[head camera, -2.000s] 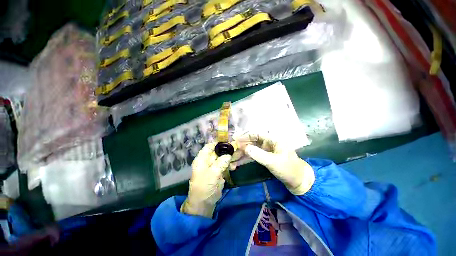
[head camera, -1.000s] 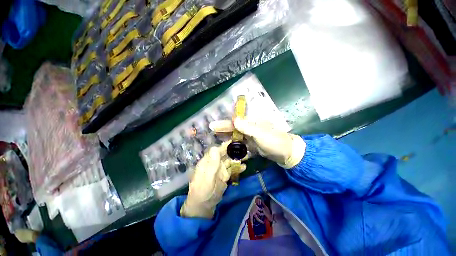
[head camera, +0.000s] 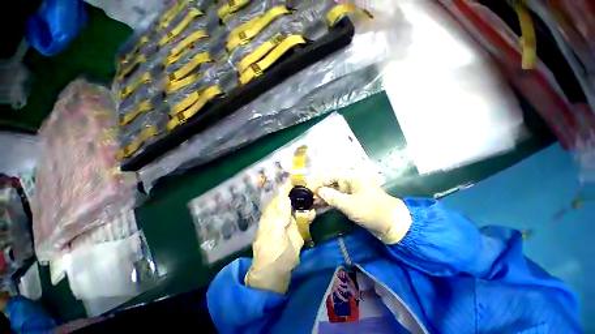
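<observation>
A wristwatch with a round dark head and a yellow strap is held over the sticker sheet. My left hand, in a cream glove, grips the watch at the left side of its head. My right hand, also gloved, has its fingertips at the right edge of the head; whether they pinch anything is too small to tell. The strap points up and down from the head. The film sticker sheet, with rows of grey shapes, lies under and behind the hands on white backing paper.
A black watch tray of yellow-strapped watches lies behind, over crinkled clear film. A bright white sheet pile is at right, beside red-edged stacked trays. A pinkish wrapped bundle and a blue lump are at left.
One second ago my right hand lay across the upper strap; now its fingertips are at the right side of the watch head. The view has also shifted.
</observation>
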